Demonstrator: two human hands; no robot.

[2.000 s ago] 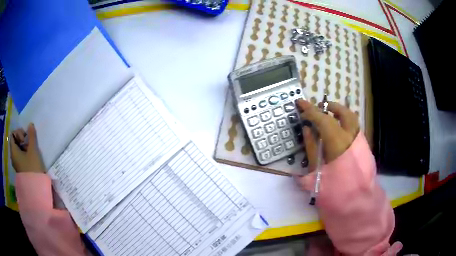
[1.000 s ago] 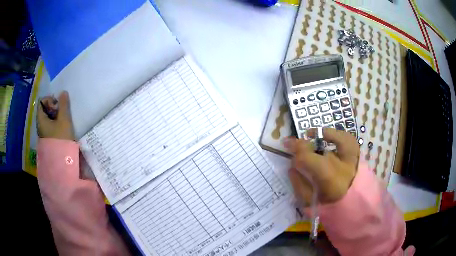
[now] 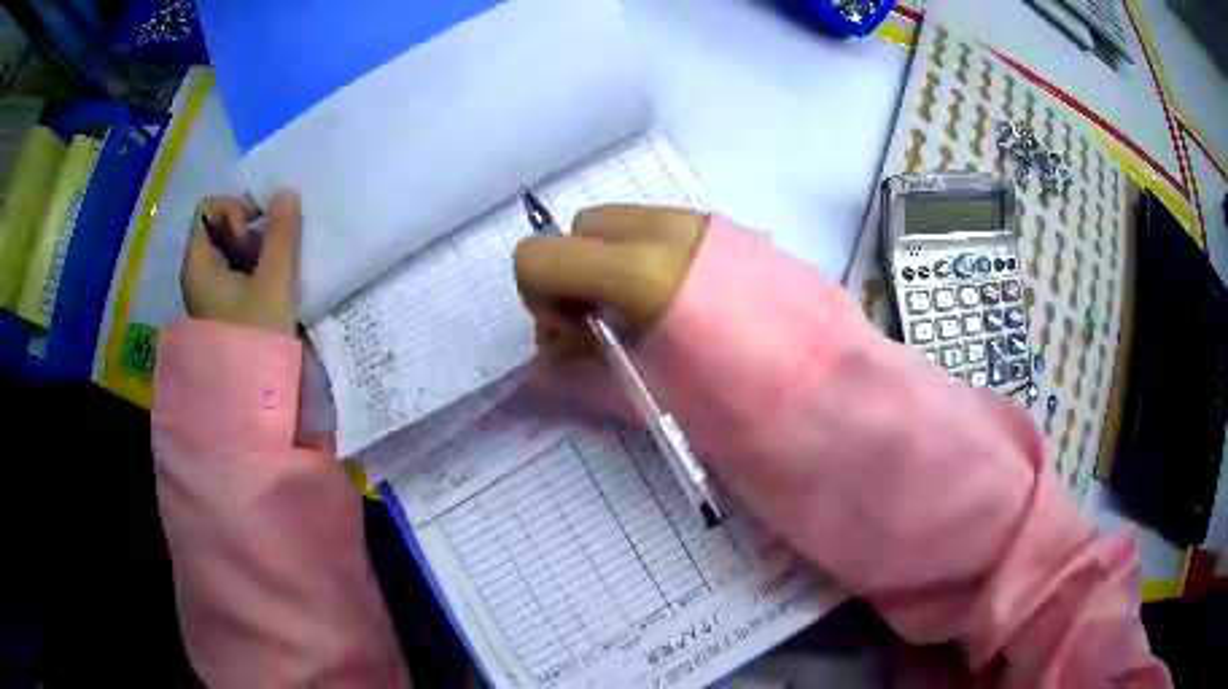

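Observation:
The printed record form [image 3: 579, 525] lies in a bright blue clipboard folder [image 3: 323, 54], with blank sheets [image 3: 471, 148] folded up above it. My right hand [image 3: 599, 276] is over the form and holds a clear gel pen [image 3: 646, 404]; its dark tips point up-left and down-right. My right hand hides part of the rows. My left hand [image 3: 243, 256] is at the left edge of the sheets, fingers curled around a short dark stick [image 3: 222, 240]. The silver-grey calculator [image 3: 953, 276] lies on the parts board, untouched.
The pale parts board [image 3: 1077, 256] with brown cutouts is at the right, holding small silver parts [image 3: 1037, 155]. A black tray [image 3: 1172, 364] stands beside it. A blue parts bin [image 3: 848, 11] is at the top edge. Yellow papers [image 3: 54, 229] in a blue holder are at the left.
My right hand has left the calculator and moved left over the form, still with the pen. The view has shifted, so the folder and calculator sit further right in the picture.

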